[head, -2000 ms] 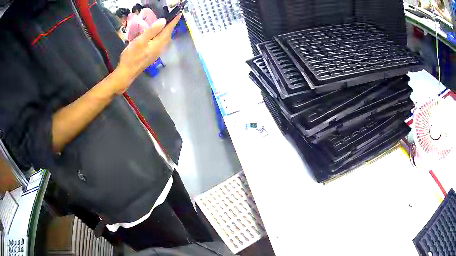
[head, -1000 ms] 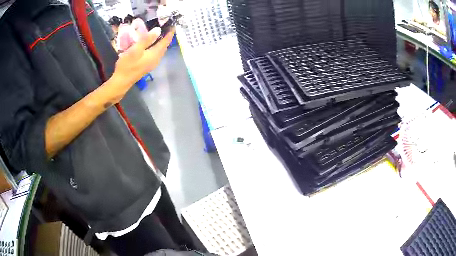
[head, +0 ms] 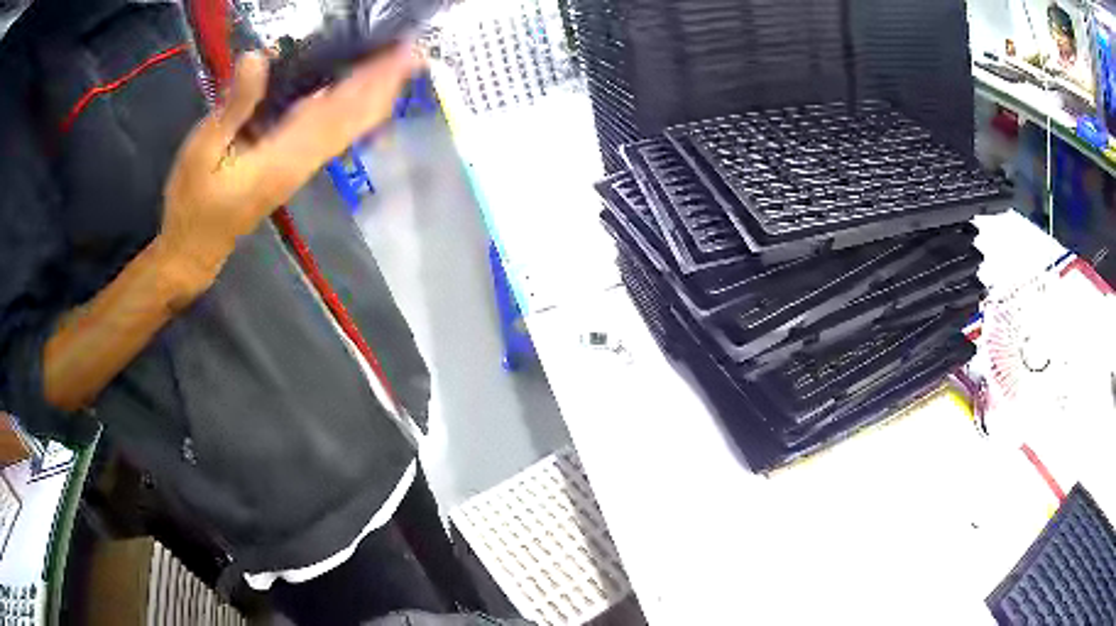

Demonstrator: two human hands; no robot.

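Neither of my hands is in view. In front of me, a tall stack of black plastic blister trays (head: 844, 184) stands on the white bench top (head: 734, 550). Its upper trays sit askew, and the top one shows a gridded surface. A single black tray (head: 1071, 575) lies at the lower right, cut off by the frame edge. A white slotted tray (head: 545, 538) is low beside the bench. Small items (head: 600, 340) lie near the bench's left edge; I cannot tell what they are.
At left stands another person in a dark jacket (head: 282, 404), one raised, blurred hand (head: 269, 159) holding a dark object like a phone. A pink fan (head: 1022, 336) is at right. Another white slotted tray (head: 502, 55) is at the far bench end. Blue stools (head: 351, 181) are behind.
The other person's hand with the dark object has moved left and nearer, and is blurred. The view has shifted slightly, so the tray stack sits a little lower and further left.
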